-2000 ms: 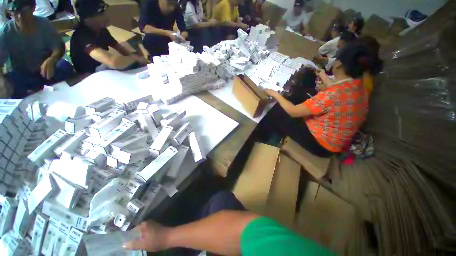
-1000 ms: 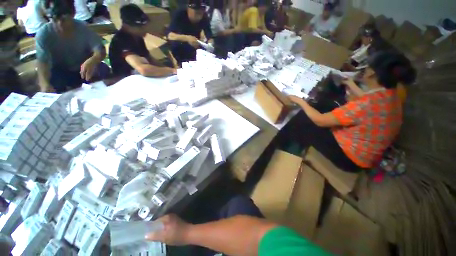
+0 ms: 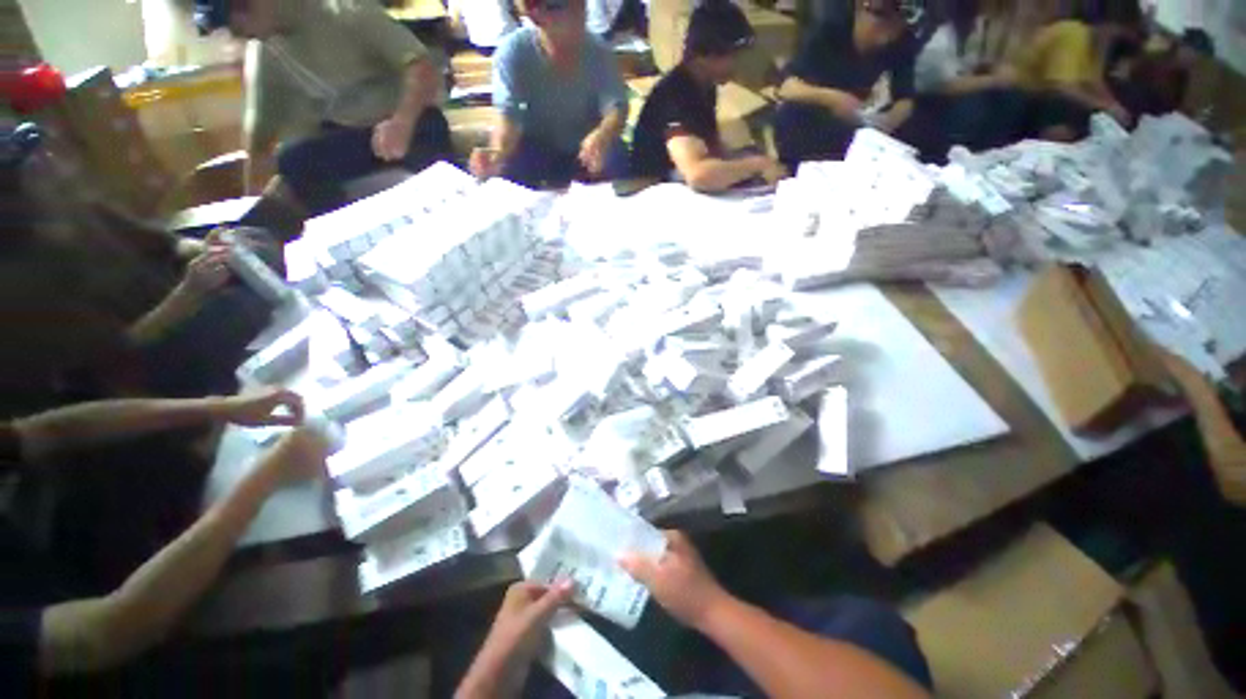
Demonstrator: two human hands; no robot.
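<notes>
My right hand grips the right side of a flat white printed leaflet, held above my lap at the table edge. My left hand is at the leaflet's lower left corner and also touches a long white printed piece below it, a small carton or folded leaflet; I cannot tell which. The loose heap of white cartons lies just beyond my hands. Printing on the leaflet is blurred.
Stacked cartons stand behind the heap. Another person's hands work at the left table edge. A brown box is on the table at right, and an open shipping carton is beside my legs. Several people sit across the table.
The view has swung left. My right hand has moved from the heap to above my lap with a leaflet. My left hand has come into view, touching the leaflet and the long white piece.
</notes>
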